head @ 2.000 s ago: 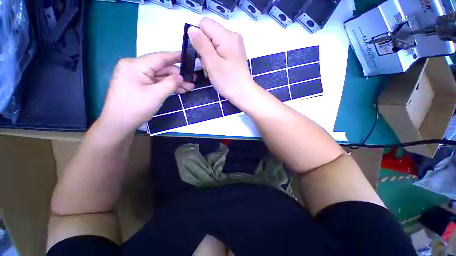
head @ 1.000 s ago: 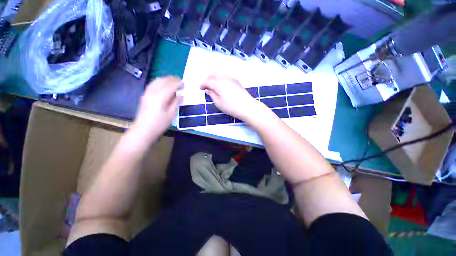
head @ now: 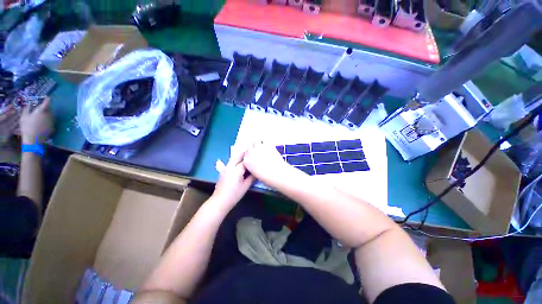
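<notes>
My left hand (head: 230, 179) and my right hand (head: 264, 165) meet at the left end of the pad sheet (head: 326, 157), with fingertips together. A small dark spot shows between the fingers; whether it is a held part or shadow cannot be told. The pad sheet has black rectangles in rows with thin white lines, and my hands and right forearm cover its left part. It lies on white paper (head: 371, 193). Black housings (head: 309, 89) stand in an angled row behind the paper.
An open plastic bag (head: 163, 110) of black parts sits on a black tray (head: 172, 155) at left. A white fixture (head: 416, 133) and small carton (head: 493, 199) are at right, with a black cable across. A large carton (head: 139, 225) is below left. Another person's hand (head: 37, 122) is far left.
The view has shifted, showing more of the bench's back and left. Two seconds ago my hands held an upright black part; one second ago they were apart. Now they are together.
</notes>
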